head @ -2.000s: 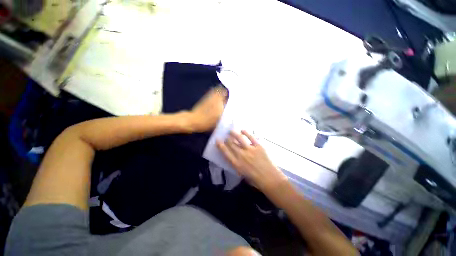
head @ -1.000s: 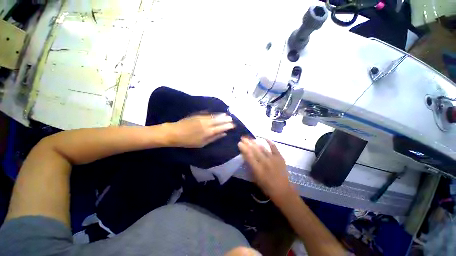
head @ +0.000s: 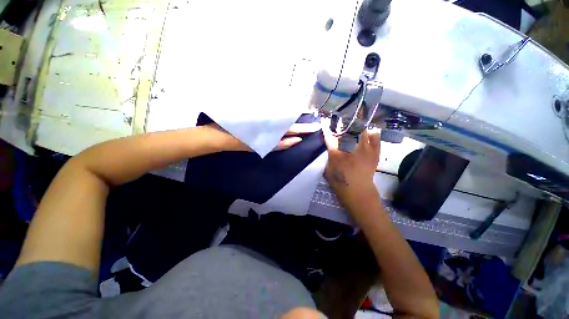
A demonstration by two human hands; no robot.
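A navy fabric panel [head: 268,172] lies from the table's front edge up to the needle area, with a white panel [head: 264,138] folded over its upper part and pale fabric under its lower edge. My left hand [head: 293,136] lies on the navy panel, partly hidden under the white panel, its fingertips close to the presser foot. My right hand [head: 353,163] is at the presser foot and needle [head: 335,121], fingertips on the fabric's right end. The white sewing machine head [head: 430,81] stands over the hands.
A black smartphone [head: 432,184] lies on the machine bed right of my right hand. A thin dark tool [head: 493,219] lies farther right. A ruler strip [head: 437,229] runs along the front edge. A worn yellowish table surface [head: 100,81] is at left. Dark fabric hangs at the lap.
Both hands have moved right and up with the navy panel to the needle. The white panel now shows folded on top. The view has shifted closer to the machine head.
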